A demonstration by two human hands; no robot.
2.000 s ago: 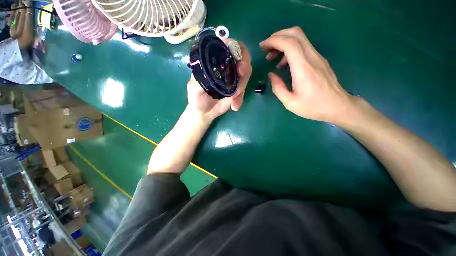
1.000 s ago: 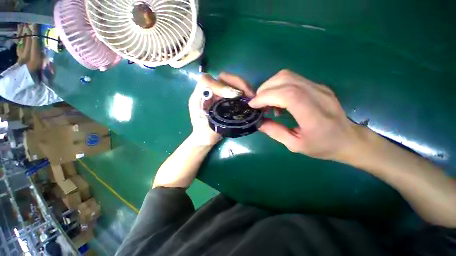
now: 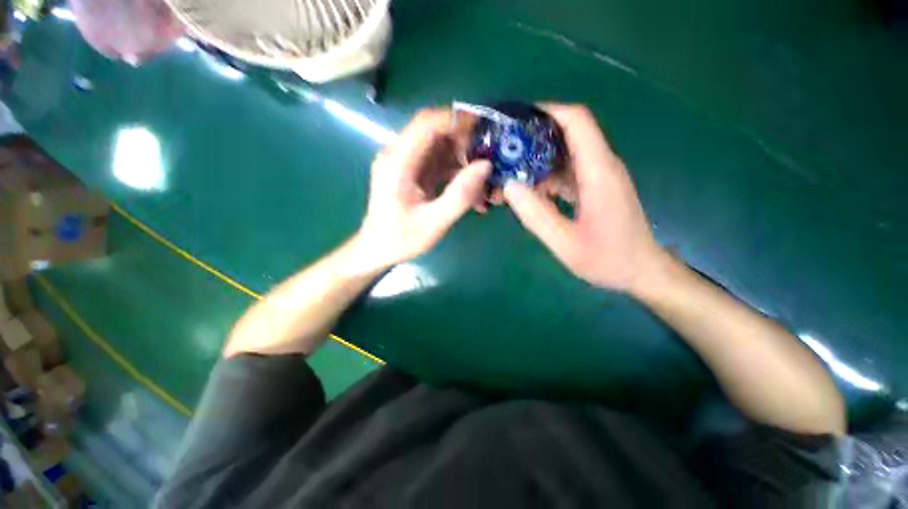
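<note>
A round unit (image 3: pixel 520 147) with a blue patterned face, a pale centre ring and dark sides is held up over the green tabletop. My left hand (image 3: pixel 423 194) grips its left side, with the thumb at its lower left edge. My right hand (image 3: pixel 592 199) grips its right side, with the thumb at its lower edge and the fingers around the far side. A thin white wire lead (image 3: pixel 481 109) runs along its upper left. Blur hides the small details of the face.
A cream fan (image 3: pixel 339 62) and a pink fan (image 3: pixel 124 25) stand at the upper left on the green tabletop (image 3: pixel 697 129). Cardboard boxes (image 3: pixel 60 224) lie at the left beyond the yellow-lined floor. Clear plastic (image 3: pixel 876 467) shows at the lower right edge.
The round unit has turned over, from its dark open side to its blue face, and moved up and slightly right. Both hands now hold it at its sides. The view has shifted.
</note>
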